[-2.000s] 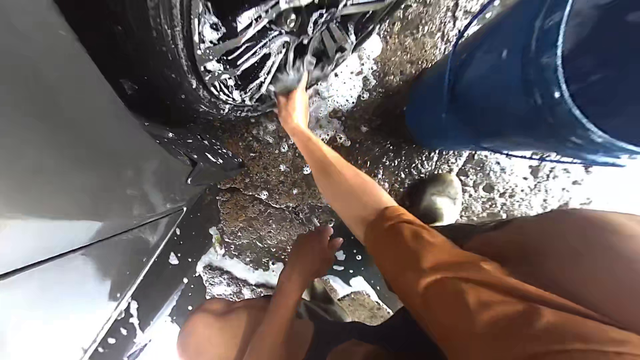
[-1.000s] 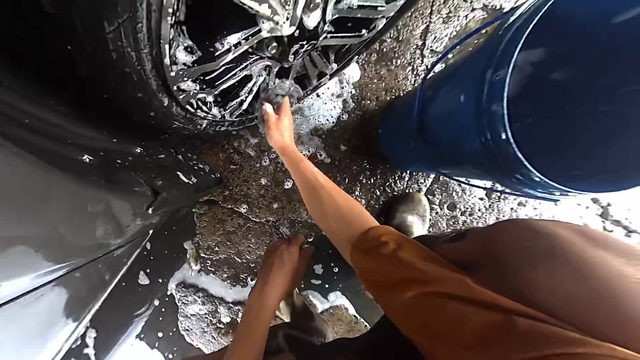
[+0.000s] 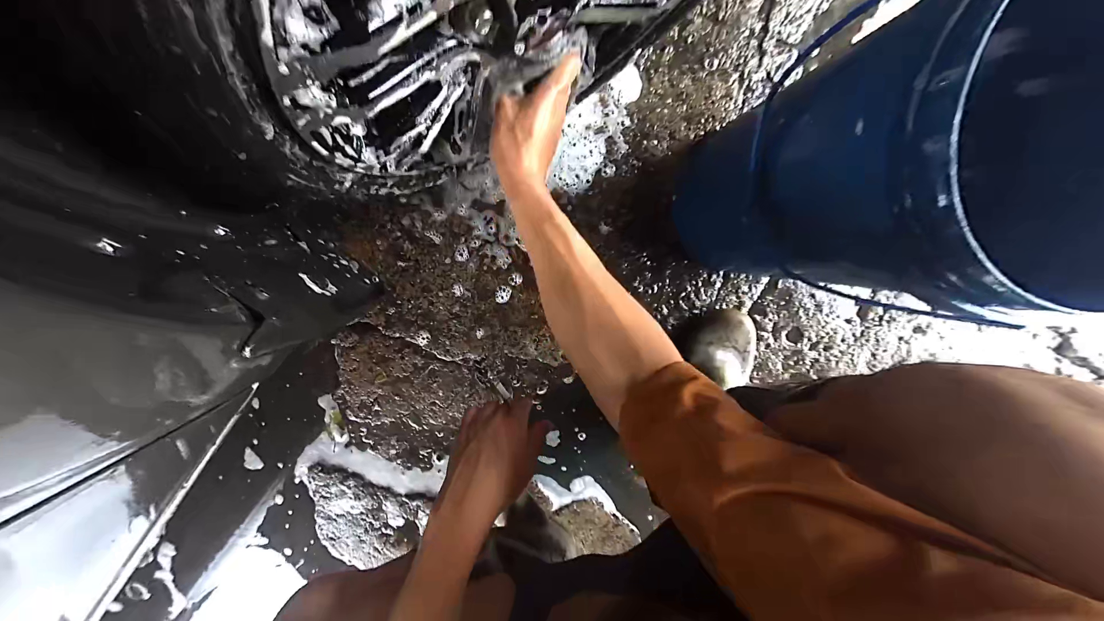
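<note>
At the top left a car wheel's spoked rim [image 3: 405, 86] is streaked with soap suds, inside a black tyre [image 3: 233, 103]. My right hand [image 3: 530, 129] presses a dark, sudsy cloth or sponge [image 3: 530, 71] against the lower right spokes; its fingertips are partly hidden by foam and blur. Low in the middle, my left hand [image 3: 500, 435] hangs over the wet ground with its fingers loosely bent, holding nothing that shows. White foam [image 3: 591, 142] lies on the ground beside the wheel, just right of my right hand.
A large blue plastic bucket [image 3: 828, 172] stands at the upper right, its thin handle hanging round it. The dark car body [image 3: 129, 345] fills the left side. Rough, wet concrete [image 3: 423, 379] lies between them. One shoe [image 3: 724, 345] shows beside my right arm, near the bucket.
My right hand has moved over the spokes with the cloth or sponge, staying at the rim's lower right. The left hand still hangs low over the ground.
</note>
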